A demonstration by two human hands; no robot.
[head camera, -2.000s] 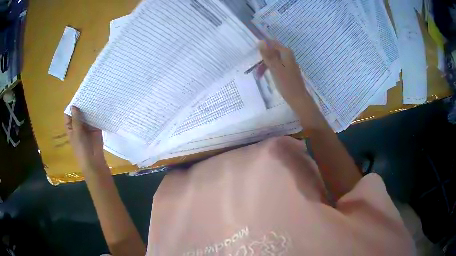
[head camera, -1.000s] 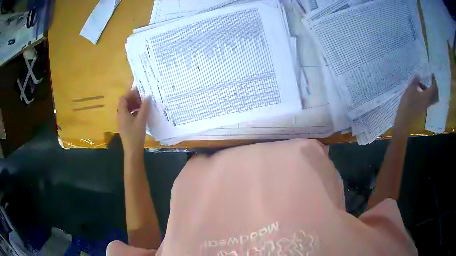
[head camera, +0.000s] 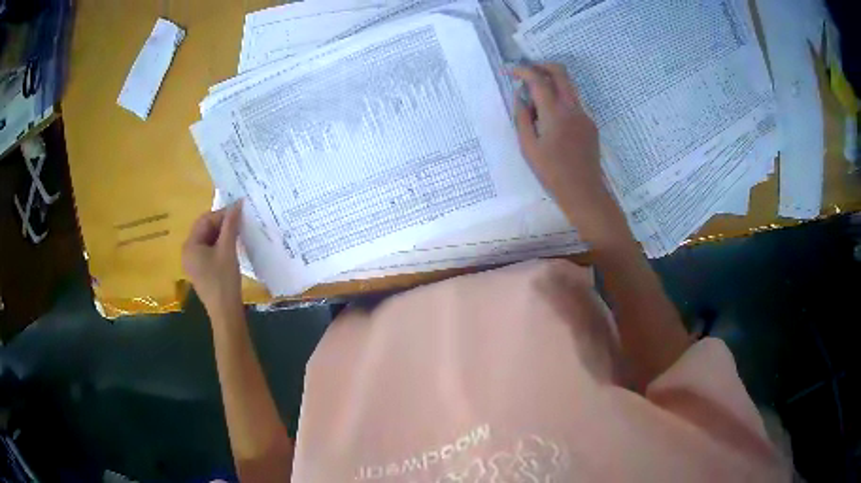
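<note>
The main paper stack (head camera: 378, 236) lies in front of my body, its edges fanned at the left and top. On top is a grid chart sheet (head camera: 363, 141), lying sideways. My left hand (head camera: 215, 243) is at the lower left edge of the stack, thumb and fingers pinching a sheet edge. My right hand (head camera: 552, 123) is at the right edge of the top sheet, fingers bent; whether it grips the paper I cannot tell. The side pile of sheets (head camera: 661, 94) lies to the right, uneven, with a printed table form on top.
A small white paper slip (head camera: 151, 68) lies at the upper left on the brown table cover (head camera: 123, 179). Long white paper strips (head camera: 801, 123) lie at the far right. The table's front edge runs just before my body.
My right hand has moved from the side pile back to the main stack's right edge. The printed table form held up earlier is no longer over the main stack. My left hand stays at its left edge.
</note>
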